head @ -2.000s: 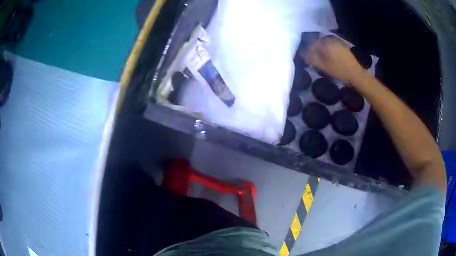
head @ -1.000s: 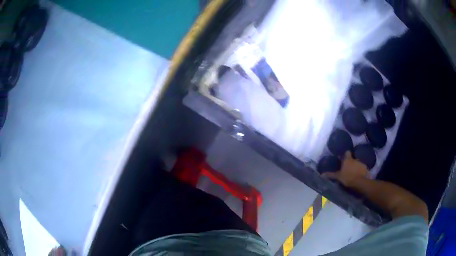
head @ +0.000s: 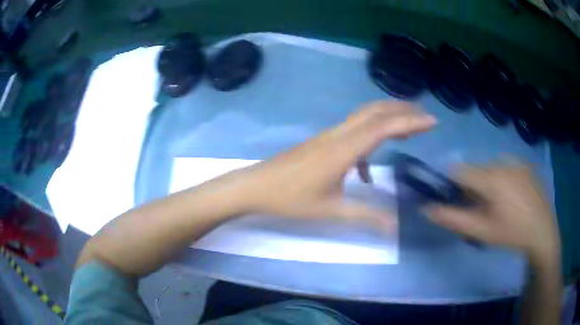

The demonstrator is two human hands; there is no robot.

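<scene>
My left hand (head: 324, 171) is over the white sheet (head: 286, 244), fingers spread and nothing seen in it. My right hand (head: 502, 206) is to the right of the sheet, blurred, and holds a black ear cup part (head: 429, 179) by its near side, its far end pointing towards my left hand. The sheet lies flat on the pale blue mat (head: 305, 82), partly covered by my left hand and forearm. Blur hides whether the black part is one piece or more.
Rimmed black oval parts lean in a row at the mat's upper right (head: 451, 76). Two black ovals (head: 235, 65) sit at upper left. A white sheet stack (head: 111, 133) is at left, with small black parts (head: 48, 120) beyond. A red stool (head: 28, 235) is at lower left.
The view has swung from the parts tray beside the bench to the mat. A hand was at the black ovals in the tray; now both hands are over the mat, my right holding a black part.
</scene>
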